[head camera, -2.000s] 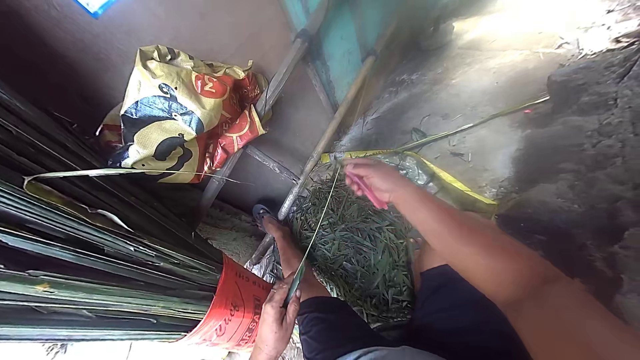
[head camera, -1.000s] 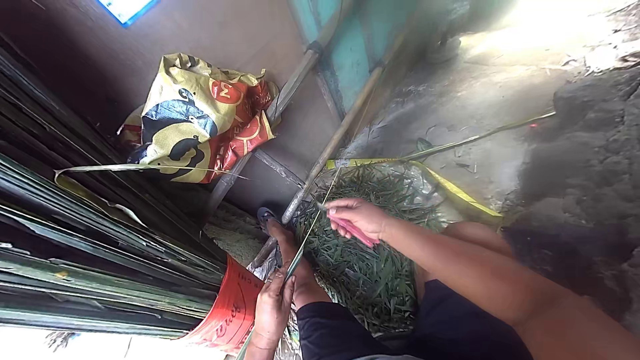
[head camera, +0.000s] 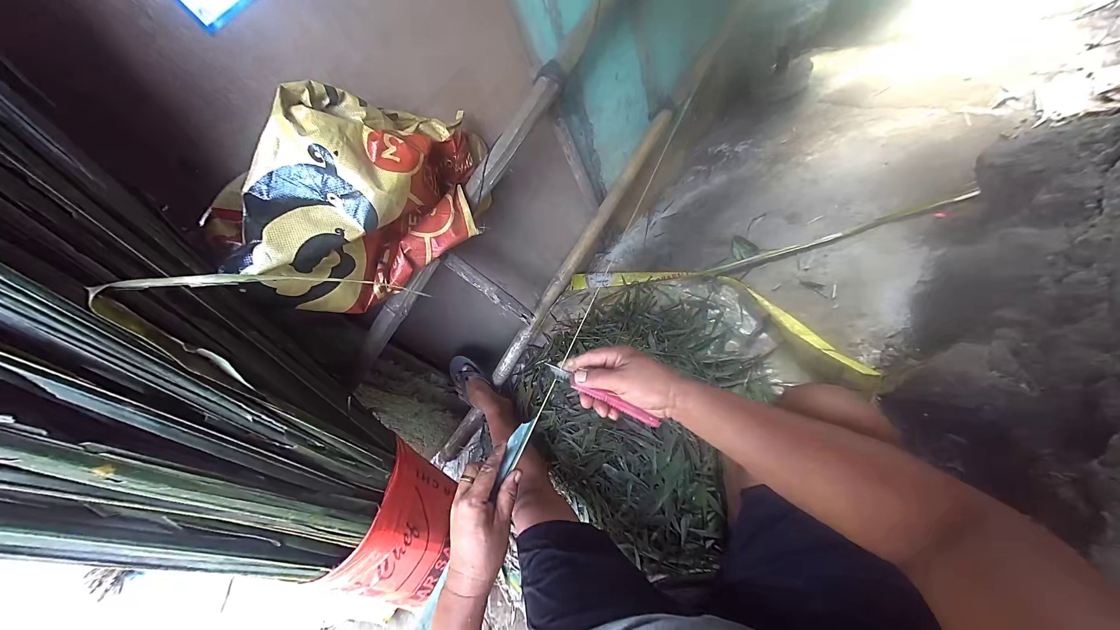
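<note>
My left hand (head camera: 484, 516), a ring on one finger, grips a long green palm leaf strip (head camera: 516, 444) near the red bucket. In my right hand (head camera: 619, 383) is a utility knife (head camera: 617, 404) with a pink handle; its short metal blade lies at the strip. From my left hand the strip narrows to a thin rib that runs up past the blade and my right fingertips. Below my right hand is a heap of green leaf shavings (head camera: 647, 464), between my legs.
Long palm leaves (head camera: 192, 455) fill a red bucket (head camera: 398, 534) at left. A yellow and red woven sack (head camera: 324, 201) rests by a wooden ladder-like frame (head camera: 582, 241). A yellow strap (head camera: 801, 337) edges the heap. A leaf strip (head camera: 840, 236) lies on the concrete floor.
My right hand, with the knife, has moved down and left from its place two seconds ago, nearer to my left hand. My left hand still holds a leaf strip.
</note>
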